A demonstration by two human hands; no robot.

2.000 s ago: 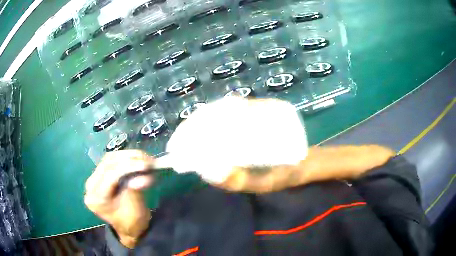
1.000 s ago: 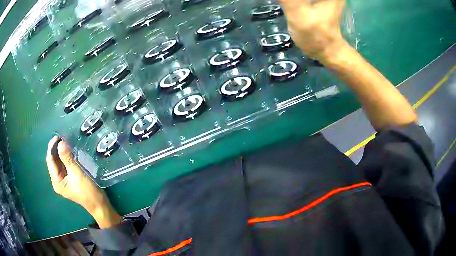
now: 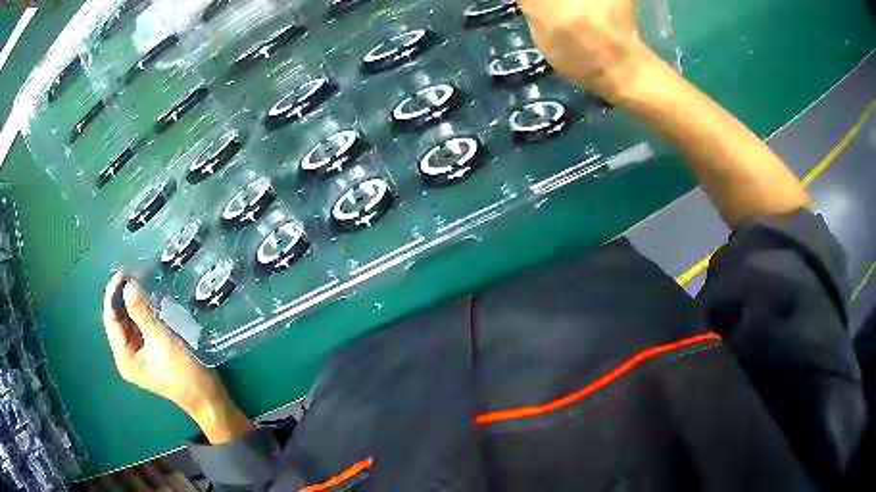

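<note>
A large clear blister tray (image 3: 384, 258) lies over the green matting and holds several rows of round black parts with silver rings, one of them near the front edge (image 3: 361, 203). My left hand (image 3: 158, 351) is at the tray's front left corner, with a black pad (image 3: 121, 296) between its fingers. My right hand (image 3: 586, 43) is over the tray's right part at the top of the picture. It looks bent inward, its fingertips are cut off or hidden, and I cannot tell what it holds.
Green matting (image 3: 768, 67) shows around the tray. A stack of clear trays with dark parts (image 3: 29, 384) stands at the far left. Grey floor with yellow lines (image 3: 826, 173) is at the right. A pale label (image 3: 630, 156) is on the tray's front right edge.
Two seconds ago my right hand held a white bottle in front of me; the bottle is out of view now. Both hands have moved apart to the tray's sides. The tray now appears closer.
</note>
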